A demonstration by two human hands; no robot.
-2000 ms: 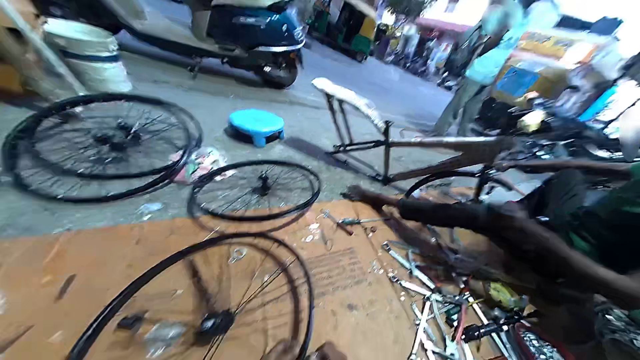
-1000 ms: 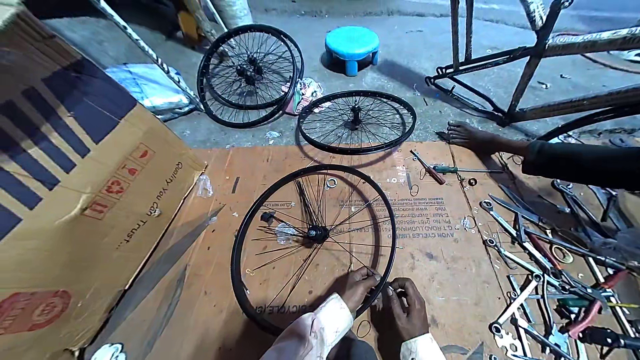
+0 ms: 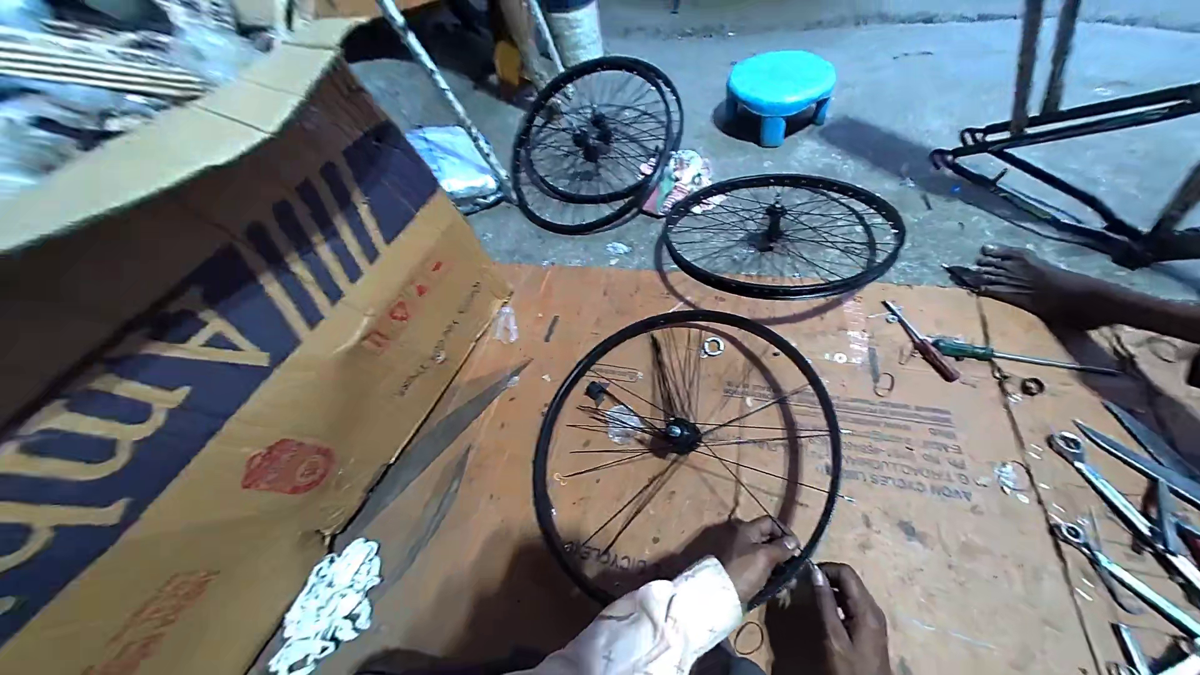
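A black bicycle rim [image 3: 547,403] lies on the cardboard with loose spokes fanning from its hub [image 3: 682,434]; some spokes reach the rim and others end short of it. My left hand [image 3: 750,562] is inside the rim's lower right part, its fingers closed at a spoke end by the rim. Just outside the same spot, my right hand [image 3: 848,614] has thumb and forefinger close together at the rim's outer edge; whether a small part is between them cannot be told.
Two stacked wheels [image 3: 600,141], another wheel [image 3: 785,234] and a blue stool [image 3: 782,82] stand beyond. Wrenches [image 3: 1111,497] and a green-handled screwdriver [image 3: 966,350] lie right, near another person's foot [image 3: 1022,281]. A cardboard box [image 3: 375,375] rises left, beside a white chain-like heap [image 3: 333,605].
Since two seconds ago the view has swung down and left. Both hands remain at the rim's lower right part.
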